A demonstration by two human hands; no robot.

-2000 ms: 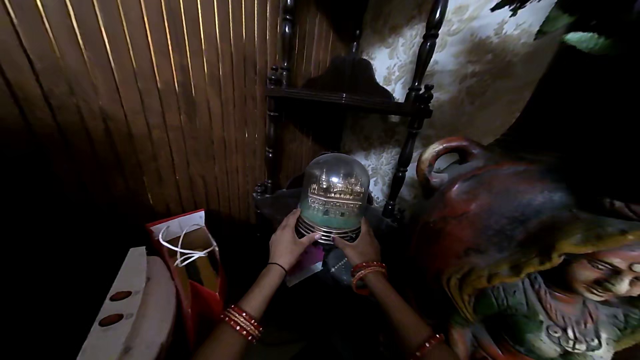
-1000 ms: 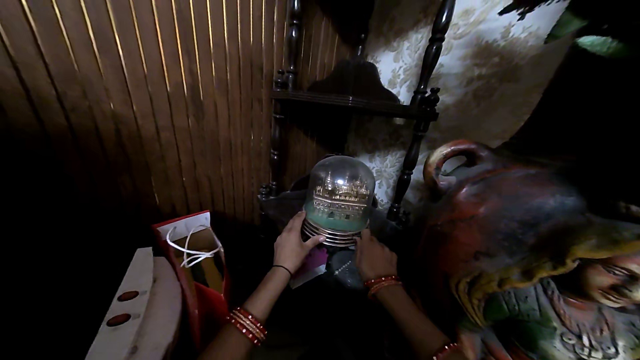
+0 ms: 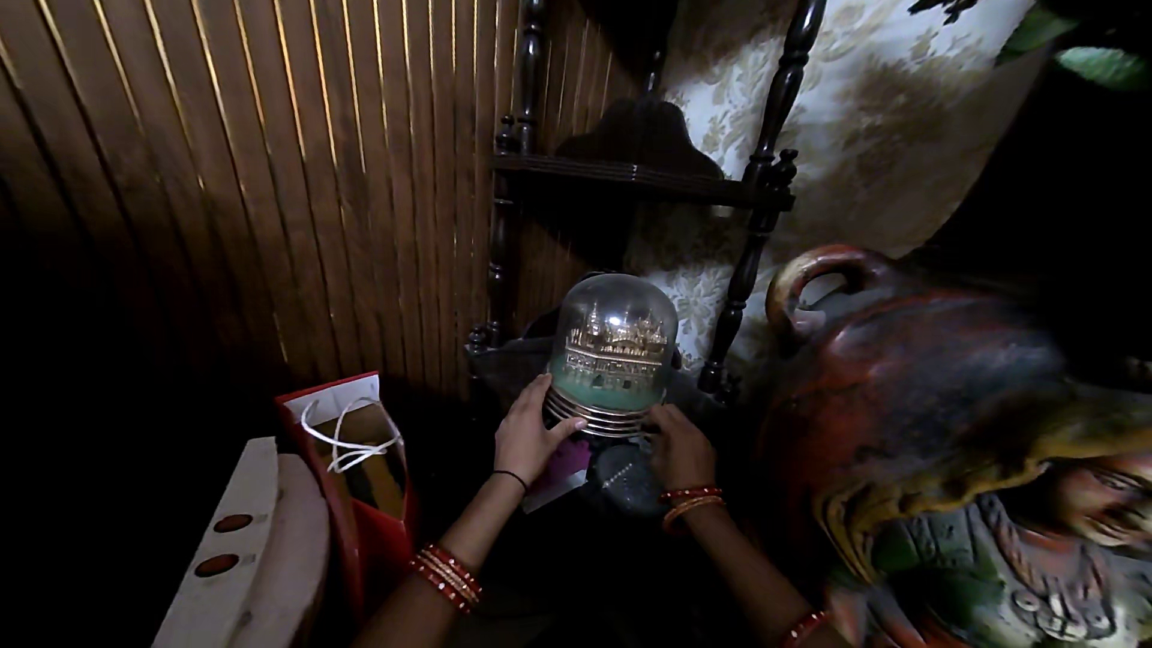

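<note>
A clear dome showpiece [image 3: 615, 351] with a golden model building on a green ground and a ringed metallic base stands upright at the middle of the view, in front of the lower tier of a dark wooden corner shelf [image 3: 630, 173]. My left hand [image 3: 529, 432] grips the left side of its base, thumb along the front rings. At the base's right edge is my right hand [image 3: 681, 448], its fingers curled; whether it grips the base cannot be told. Below the dome are a dark rounded thing [image 3: 627, 477] and a purple and white item [image 3: 560, 472].
A red paper bag [image 3: 360, 504] with white cord handles stands at left, beside a pale piece with two oval holes [image 3: 236, 549]. On the right is a large painted figure with a pot [image 3: 927, 378]. Slatted wood panelling [image 3: 270, 180] covers the left wall.
My right hand has shifted from the front of the base to its right edge, and its fingers have curled. My left hand stays on the base.
</note>
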